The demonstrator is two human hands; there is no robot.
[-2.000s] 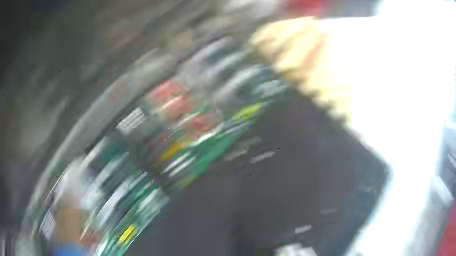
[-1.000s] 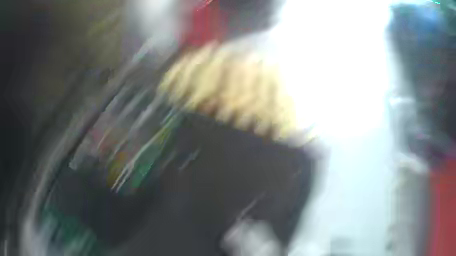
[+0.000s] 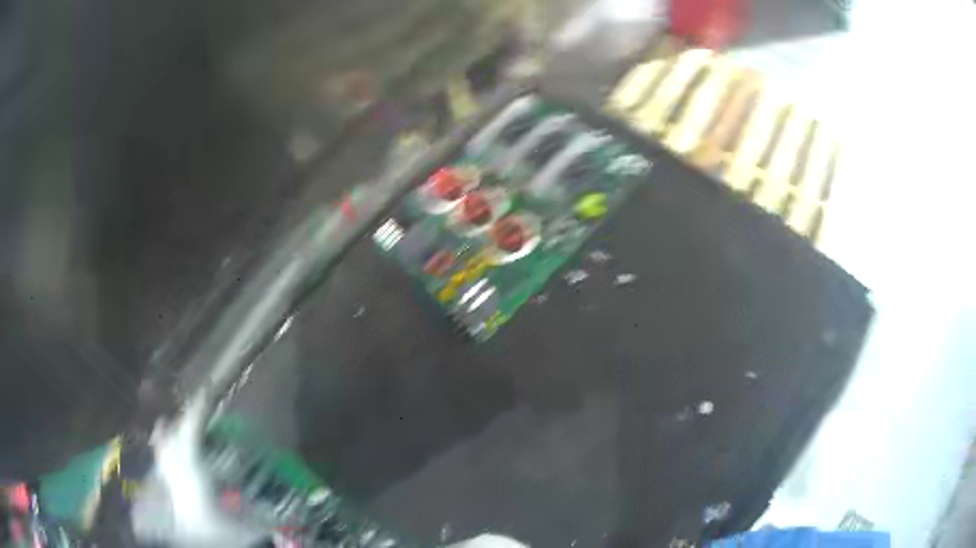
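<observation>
The picture is blurred. A green circuit board with three red-brown rings in white rims and pale strips lies on the dark mat. A second circuit board is at the lower left, cut by the bottom edge. My left hand, in a white glove, is at this board's left end and appears to grip it; its fingers are smeared by blur. A white rounded shape shows at the bottom edge; I cannot tell whether it is my right hand.
A slatted yellowish piece lies behind the mat at the upper right, beside a very bright white surface. Small white bits dot the mat. Something blue is at the bottom right. A pale curved edge runs along the left.
Compared with two seconds ago, the lower board and my left hand are farther from the other board, leaving a dark gap between the boards. The view has swung and is somewhat sharper.
</observation>
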